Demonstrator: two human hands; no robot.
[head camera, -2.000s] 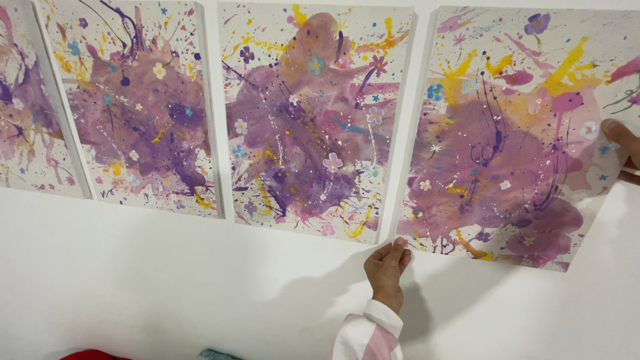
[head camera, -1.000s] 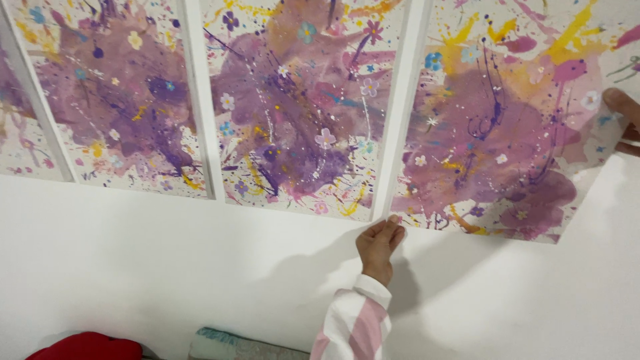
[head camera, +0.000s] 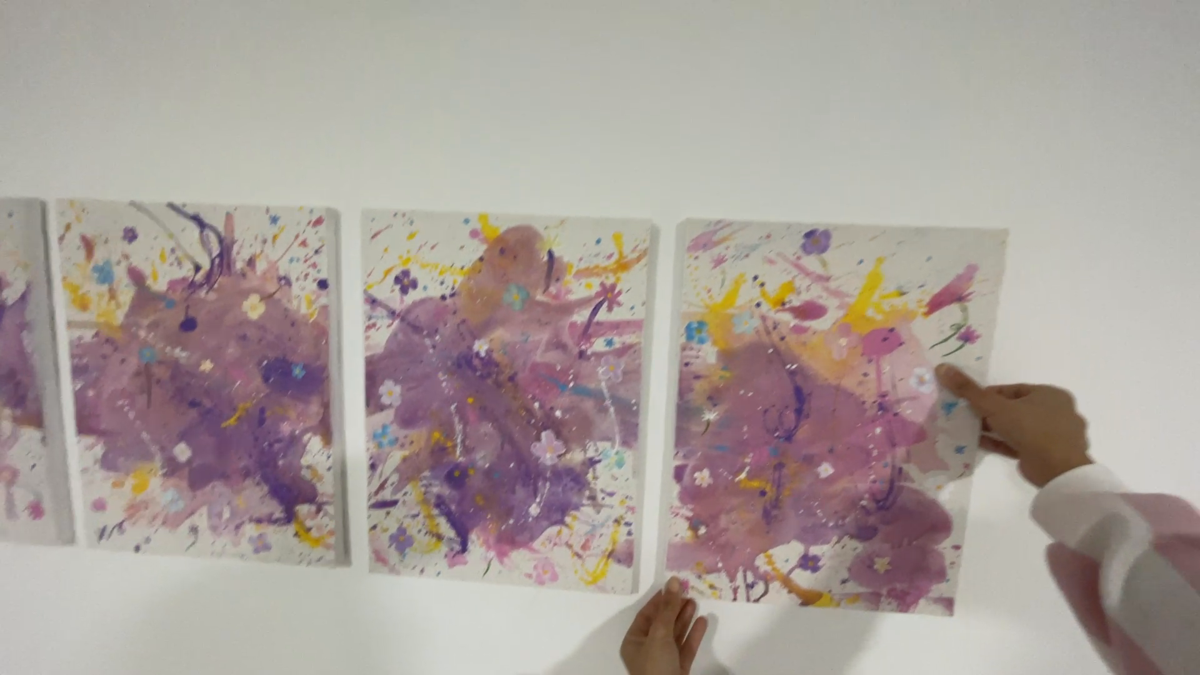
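Observation:
The rightmost painted canvas (head camera: 797, 422), splashed in purple, pink and yellow with small painted flowers, lies flat against a white wall. My right hand (head camera: 1027, 422) grips its right edge, thumb on the painted face and fingers behind the edge. At the canvas's lower left corner, my left hand (head camera: 664, 630) pinches the bottom edge with thumb and fingertips. A narrow gap separates this canvas from a similar middle canvas (head camera: 506, 403). Further left is another matching canvas (head camera: 202, 384).
Part of one more canvas (head camera: 23, 375) shows at the left edge of the view. The white wall (head camera: 562, 103) extends above, below and to the right of the row. Shadows of my arms fall on it below the canvases.
The view has shifted upward, so the canvases' top edges and the wall above now show, while the red and grey-green things at the bottom have left view. Both hands stay at the rightmost canvas.

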